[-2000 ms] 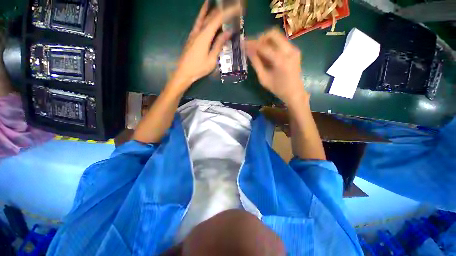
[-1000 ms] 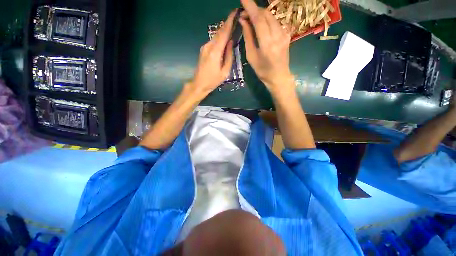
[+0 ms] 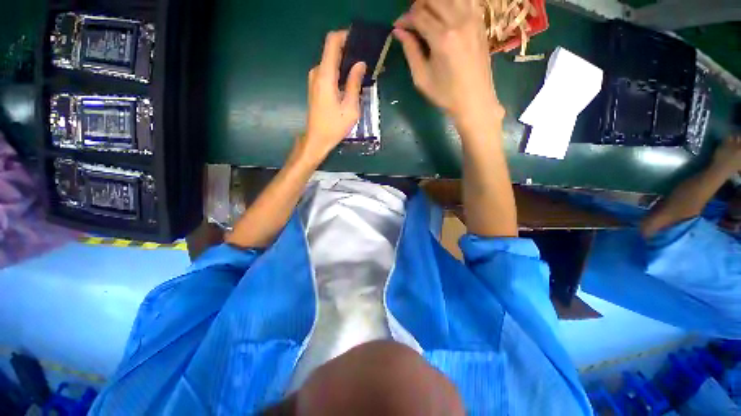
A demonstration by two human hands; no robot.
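My left hand [image 3: 331,101] grips a flat dark slab [image 3: 365,52], likely a battery, by its edges above the bench. A thin tan strip [image 3: 384,55] shows along the slab's right edge. My right hand [image 3: 448,61] is just right of the slab, with thumb and fingertips pinched together near the strip's upper end; whether they hold the strip is too small to tell. An open phone body [image 3: 370,122] lies on the green bench below the slab, partly covered by the slab and my left hand.
A red box [image 3: 543,18] of tan strips [image 3: 505,19] is at the upper right. A white sheet [image 3: 562,99] and a black tray [image 3: 652,101] lie farther right. A black tray [image 3: 184,122] with phone bodies [image 3: 101,123] stands left. Another person's arm [image 3: 691,193] is at the right edge.
My left hand has tilted the dark slab so its flat face shows. My right hand has moved right, away from my left hand. The tan strip at the slab's edge now shows.
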